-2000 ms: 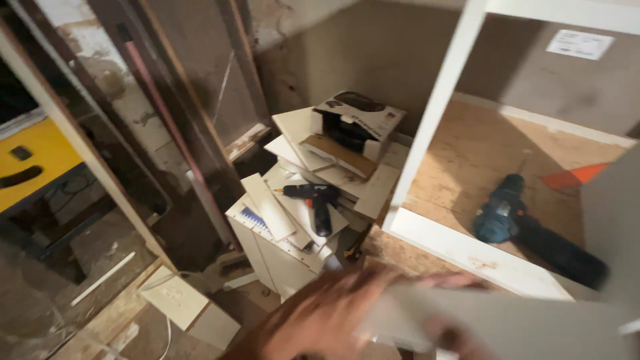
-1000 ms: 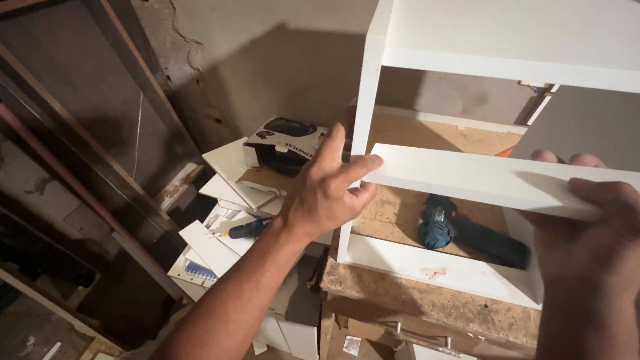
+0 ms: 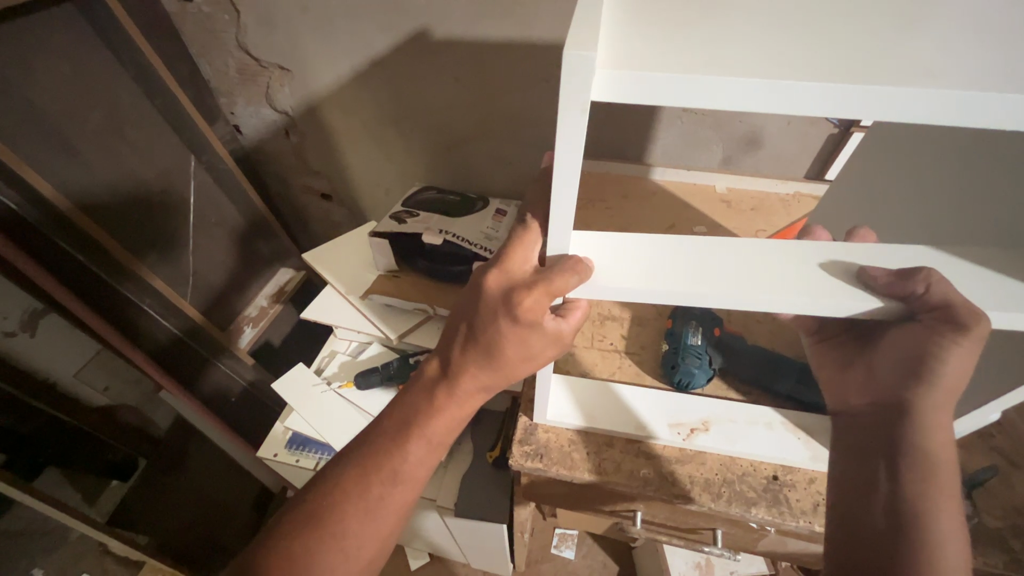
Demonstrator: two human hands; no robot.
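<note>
A narrow white board (image 3: 720, 268) lies level across the front of a white cabinet frame (image 3: 570, 144), its left end against the frame's left side panel. My left hand (image 3: 520, 308) wraps that side panel where the board meets it, thumb and a finger at the joint, other fingers behind the panel. My right hand (image 3: 896, 336) grips the board near its right part, thumb on the front face and fingertips over the top edge. Below the board, inside the frame, a dark blue cordless power tool (image 3: 690, 350) lies on a wooden surface, partly hidden by my right hand.
Under the frame stands a worn wooden bench (image 3: 672, 464) with a metal handle. To the left, white board offcuts (image 3: 320, 404) are piled, with a printed cardboard box (image 3: 448, 208) and a black drill (image 3: 388, 372) on them. Long dark boards (image 3: 152, 200) lean at the far left.
Two seconds ago the board was blurred and low in the view; a second ago it was across the frame in both hands. Since then my hands have hardly moved. The view has shifted.
</note>
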